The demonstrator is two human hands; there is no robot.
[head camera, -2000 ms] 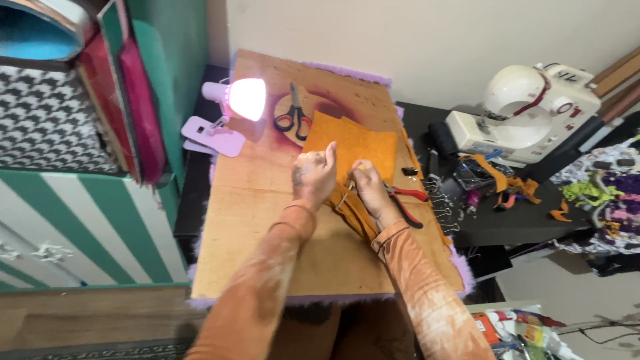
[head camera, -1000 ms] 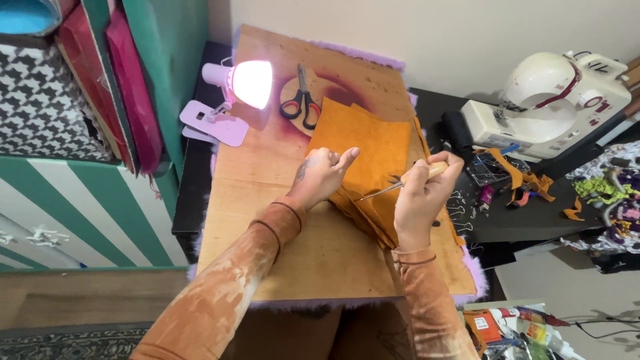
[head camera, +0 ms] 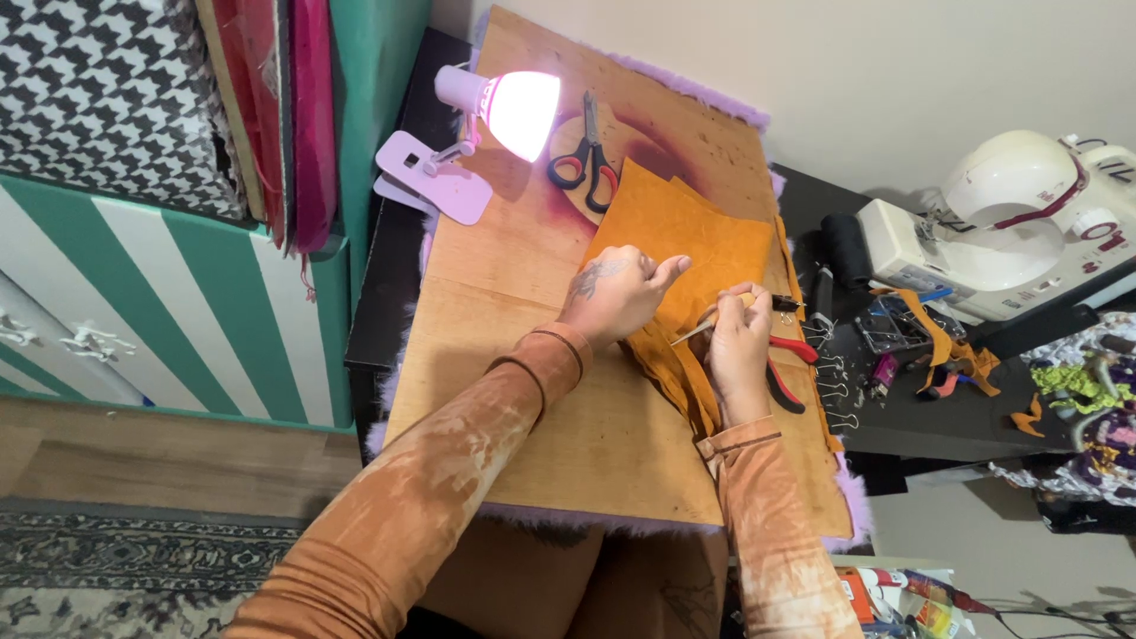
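Observation:
Folded orange leather (head camera: 710, 231), perhaps suede, lies across a wooden board (head camera: 479, 355) edged with purple fur. My left hand (head camera: 619, 293) presses on its left side, fingers curled over it and thumb sticking out; whether the fingers pinch the leather is hidden. My right hand (head camera: 742, 346) holds an awl (head camera: 697, 330) with a light handle, its metal tip at the leather's near strip. Red-and-black handled pliers (head camera: 784, 377) lie just right of my right hand. Above the leather, scissors (head camera: 588, 155) with black and red handles rest on the board.
A lit purple clip lamp (head camera: 522, 111) stands at the board's upper left. To the right, a dark table (head camera: 923, 426) bears a white sewing machine (head camera: 1003, 222), a black thread spool (head camera: 845, 250), binder clips (head camera: 834, 382) and orange scraps (head camera: 967, 364). A green-and-white striped cabinet (head camera: 213, 311) is at the left.
My hands were close together over the leather two seconds ago. One second ago my right hand held the awl raised; now it is lower, with the tip at the leather. The pliers show again.

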